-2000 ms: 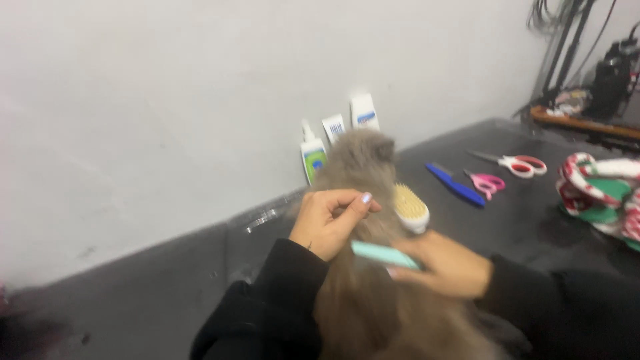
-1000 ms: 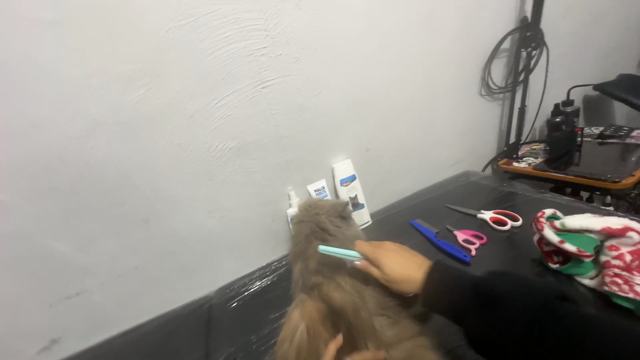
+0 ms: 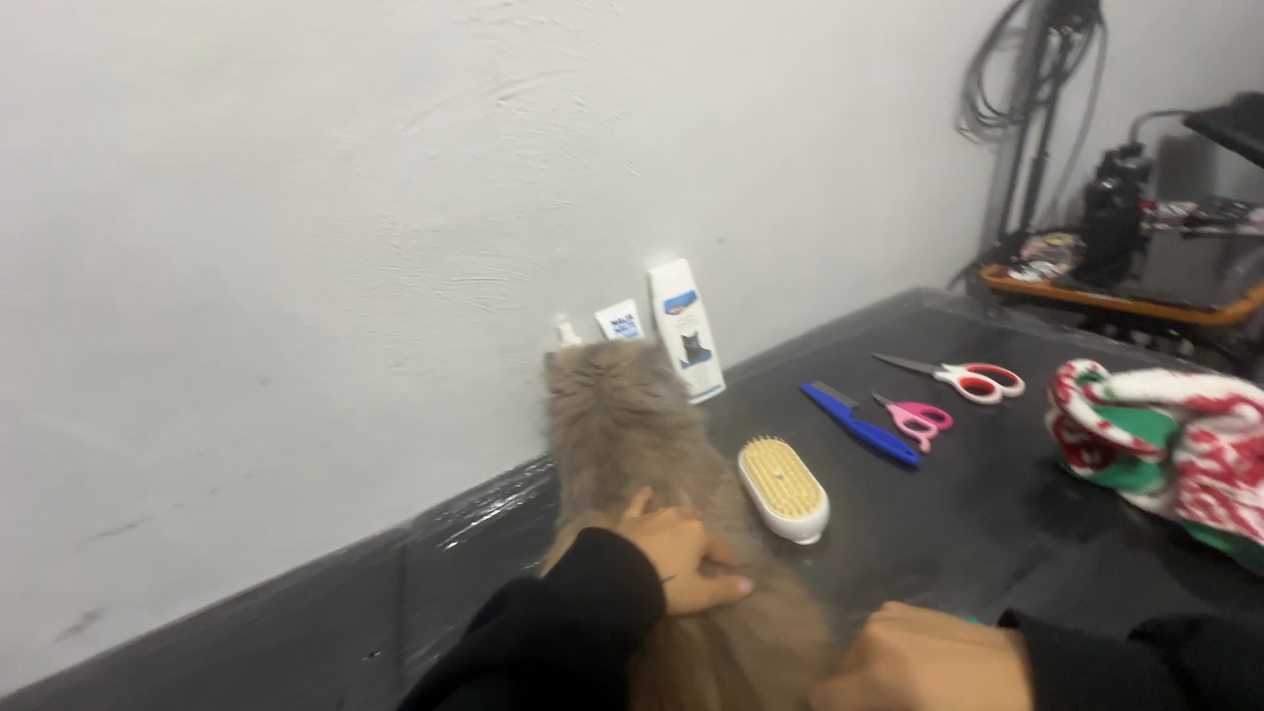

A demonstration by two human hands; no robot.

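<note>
A long-haired grey-brown cat (image 3: 632, 425) faces the wall with its back to me. My left hand (image 3: 681, 553) rests on its back, fingers spread in the fur. Low in the view, my right hand (image 3: 918, 657) is closed and blurred beside the cat's rear; a sliver of teal shows behind it, most of that object being hidden. A white brush with yellow bristles (image 3: 783, 484) lies bristles up, right of the cat. Beyond it are a blue flea comb (image 3: 859, 425), small pink scissors (image 3: 918, 420) and white-and-red scissors (image 3: 973, 380).
A white shampoo bottle (image 3: 686, 331), a white tube (image 3: 620, 321) and a pump bottle top (image 3: 566, 332) stand by the wall. A red, white and green cloth (image 3: 1185, 444) lies on the black table (image 3: 987, 513) at right. An orange-edged trolley (image 3: 1126, 296) stands beyond.
My right hand has moved from the cat's upper back down toward its rear. My left hand, low on the cat a second ago, now lies higher on its back. The brush shows again.
</note>
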